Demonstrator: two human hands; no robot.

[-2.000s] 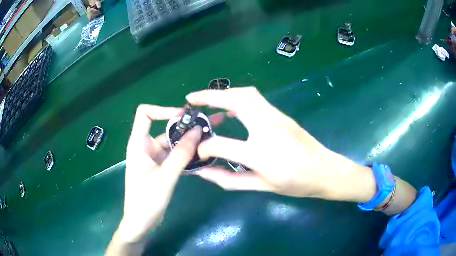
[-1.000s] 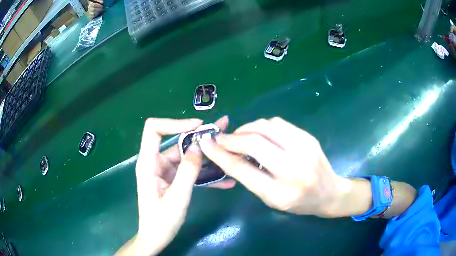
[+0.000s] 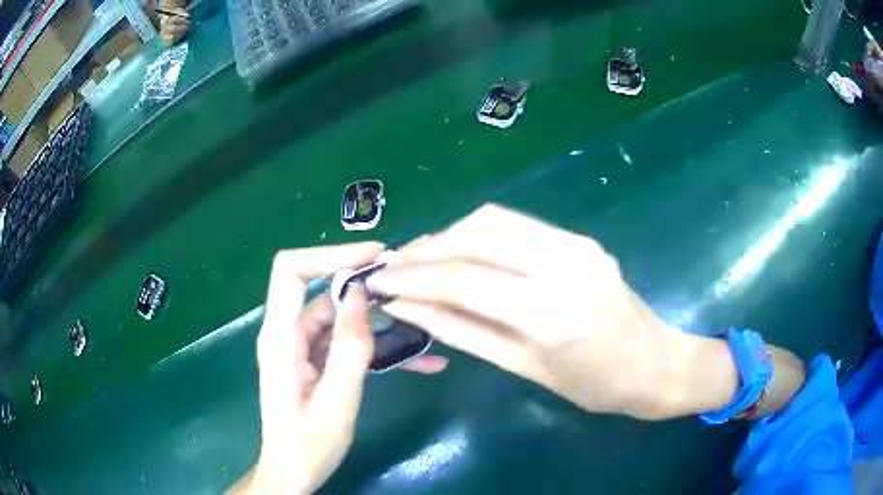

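An open watch case [image 3: 399,346] with a pale rim and dark inside is held tilted above the green surface. My left hand [image 3: 315,358] holds it from the left, with the thumb on its inner side and fingers behind it. My right hand [image 3: 552,314] has its fingertips together at the upper part of the case, beside the left thumb. The right fingers cover much of the inside, so whether they pinch a small part or the case cannot be told. A blue strap [image 3: 744,375] is round my right wrist.
On the green belt [image 3: 242,184] lie more open cases, one just beyond my hands [image 3: 363,205], two farther right [image 3: 502,105], [image 3: 625,74] and several at left. A translucent tray [image 3: 310,34], black tray [image 3: 44,193], plastic bag [image 3: 163,75] and metal post [image 3: 823,34] stand beyond. Other people's hands show at the far edges.
The cases on the belt have shifted left. Both hands moved slightly down from two seconds ago; the held case is now more tilted and the right fingertips have closed in at its upper part.
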